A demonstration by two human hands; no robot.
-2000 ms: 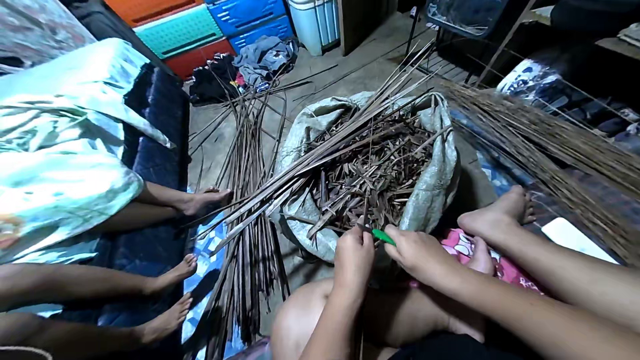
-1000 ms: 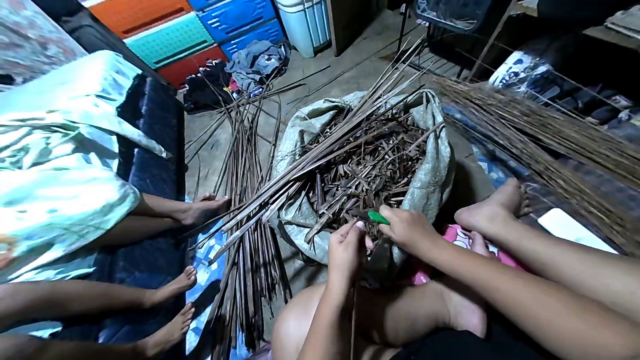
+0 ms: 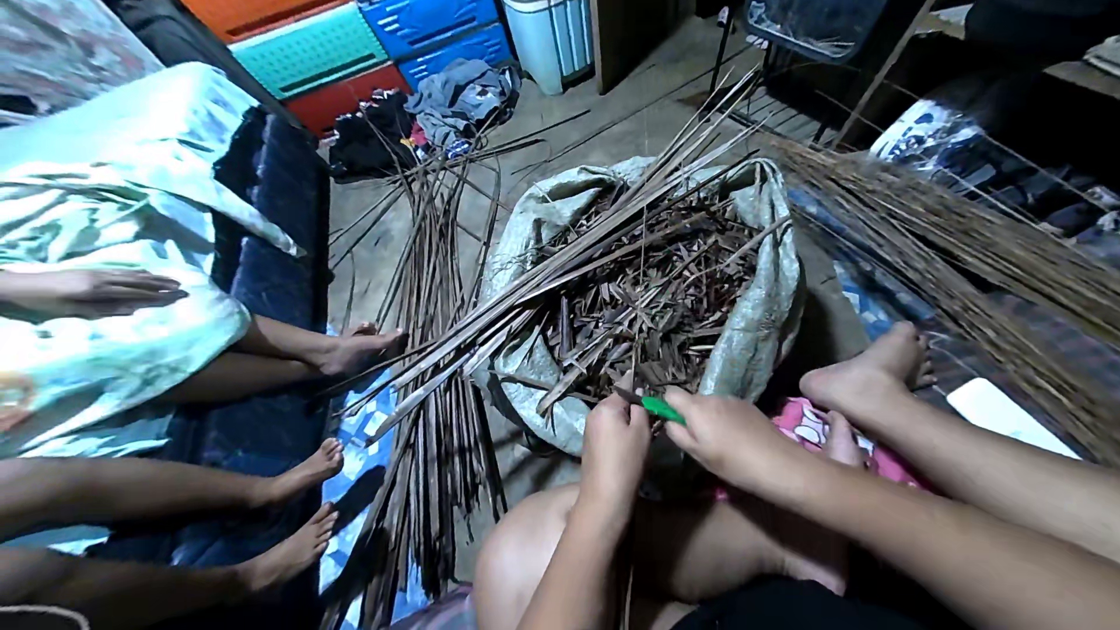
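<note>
My right hand (image 3: 713, 429) grips a knife by its green handle (image 3: 662, 409); its short blade points left, at the fingertips of my left hand (image 3: 617, 437). Between the fingers of my left hand is a thin dry leaf strip (image 3: 626, 560), which runs down past my lap. Both hands are at the near rim of an open woven sack (image 3: 757, 324) full of brown leaf scraps (image 3: 647, 306). A bunch of long dry strips (image 3: 560, 271) lies slantwise across the sack's left side. Another bundle of strips (image 3: 429, 367) lies on the floor to its left.
People's bare legs and feet (image 3: 297, 472) rest at the left by a dark blue mattress (image 3: 289, 219). A long bundle of thin sticks (image 3: 962, 227) lies at the right. Clothes (image 3: 464, 96) are heaped near coloured drawers (image 3: 306, 48). A bare foot (image 3: 875, 363) is beside a pink cloth (image 3: 892, 464).
The green-handled knife stays in my right hand, close to my left hand, with small shifts of both hands. Another person's hand now shows on the pale cloth at the left.
</note>
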